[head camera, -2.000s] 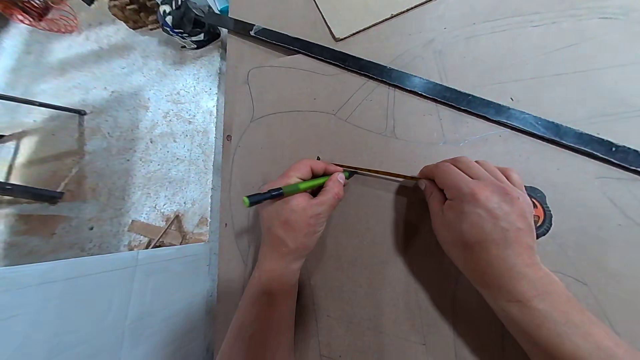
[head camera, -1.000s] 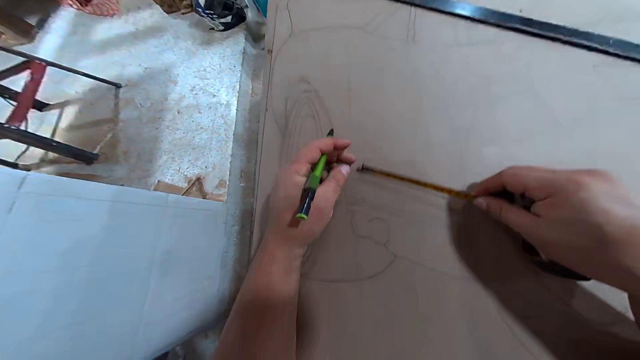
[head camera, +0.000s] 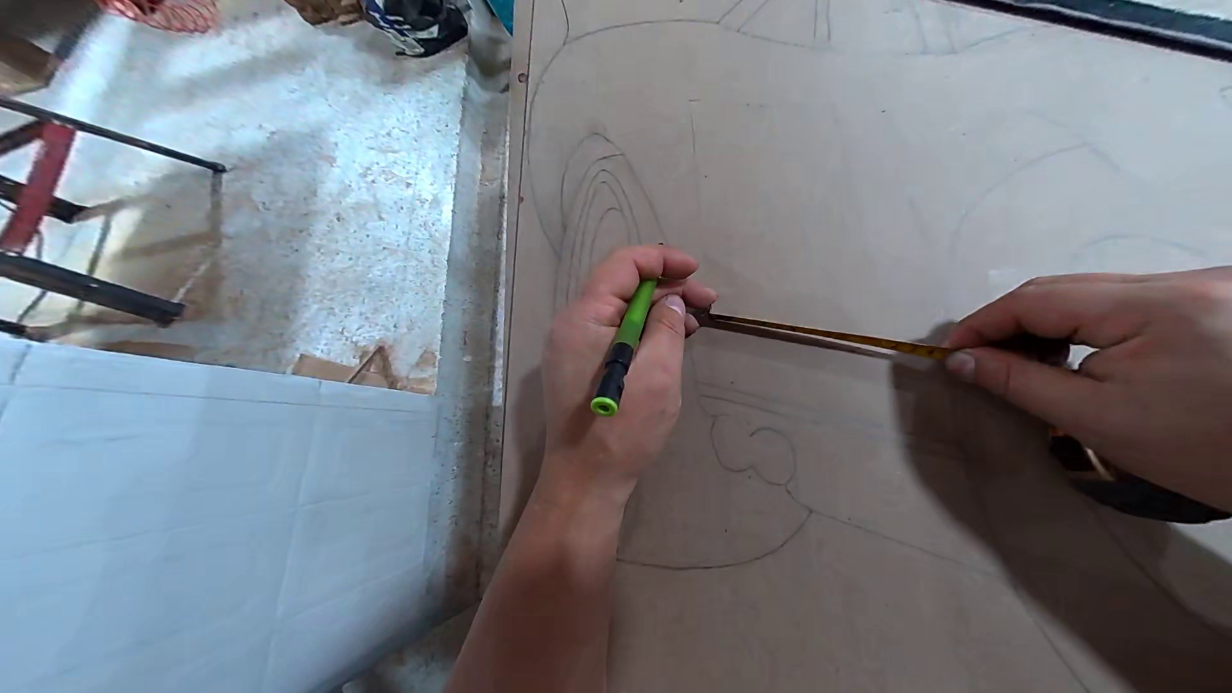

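Observation:
My left hand (head camera: 621, 356) holds a green and black marking pencil (head camera: 630, 332), its tip hidden behind the fingers. The thumb and fingers of that hand are at the hooked end of a yellow tape measure blade (head camera: 828, 334). My right hand (head camera: 1088, 375) pinches the blade farther right, with the dark tape measure case (head camera: 1145, 486) partly hidden beneath the palm. The blade runs between both hands above a brown board (head camera: 866, 212) with pencil-drawn curves. Nested arches lie just above my left hand, and a scroll-shaped line is drawn below the blade.
A black metal straightedge (head camera: 1107, 26) crosses the board's top right. White sheeting (head camera: 212, 500) covers the lower left. Beyond the board's left edge are a dusty floor (head camera: 356, 192), a red and black metal frame (head camera: 43, 183), cardboard scraps (head camera: 371, 369) and a dark bag (head camera: 419, 24).
The view has shifted over the board. Since the first frame, the pencil in my left hand has turned from nearly level to steep, and the blade between my hands is longer.

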